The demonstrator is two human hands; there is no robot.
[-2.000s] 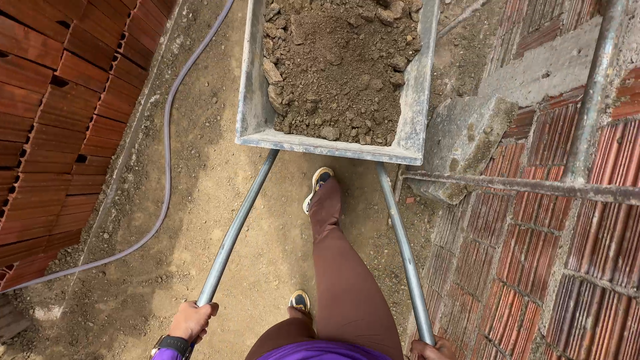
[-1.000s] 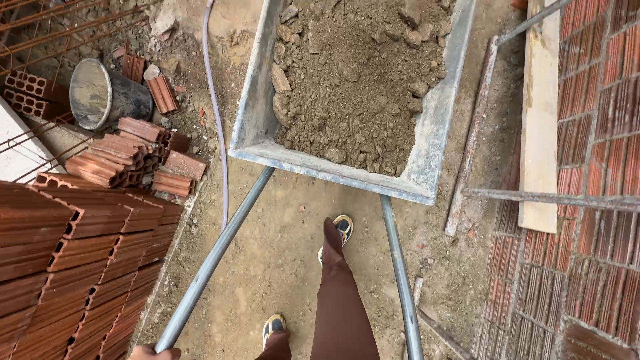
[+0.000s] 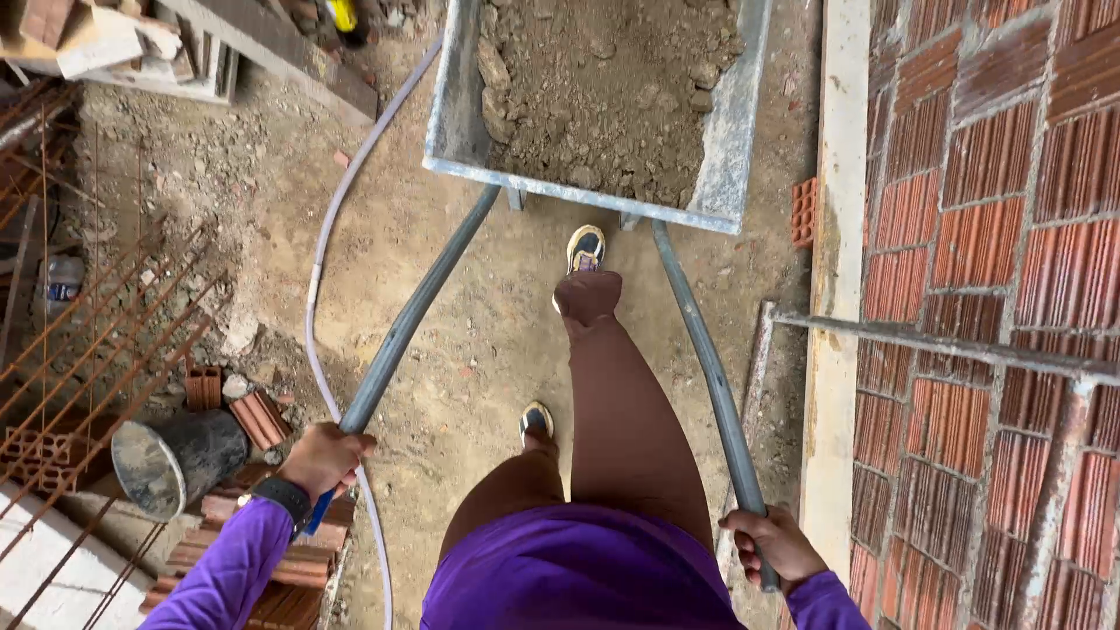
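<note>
A grey metal wheelbarrow (image 3: 582, 190) lies ahead at the top centre, its tray filled with brown soil (image 3: 604, 96) and clods; its far end is out of frame. My left hand (image 3: 325, 459) is closed around the left tubular handle (image 3: 420, 306), with a bit of blue grip showing below the fist. Around the lower end of the right handle (image 3: 710, 367) my right hand (image 3: 774, 547) is wrapped, and the tube's tip sticks out beneath it. Both my feet are between the handles, the right shoe (image 3: 585, 248) close behind the tray.
A hose (image 3: 317, 289) runs along the dirt floor at left. Beyond it are rusty rebar (image 3: 105, 341), a dirty bucket (image 3: 179, 459) and stacked hollow bricks (image 3: 297, 569). At right stand a brick wall (image 3: 962, 262), a long board (image 3: 836, 262) and a metal bar (image 3: 927, 343) jutting across it.
I have moved forward with the wheelbarrow. The bucket and rebar, near the top left a second ago, are now lower at left. Both hands are in view again, on the handles.
</note>
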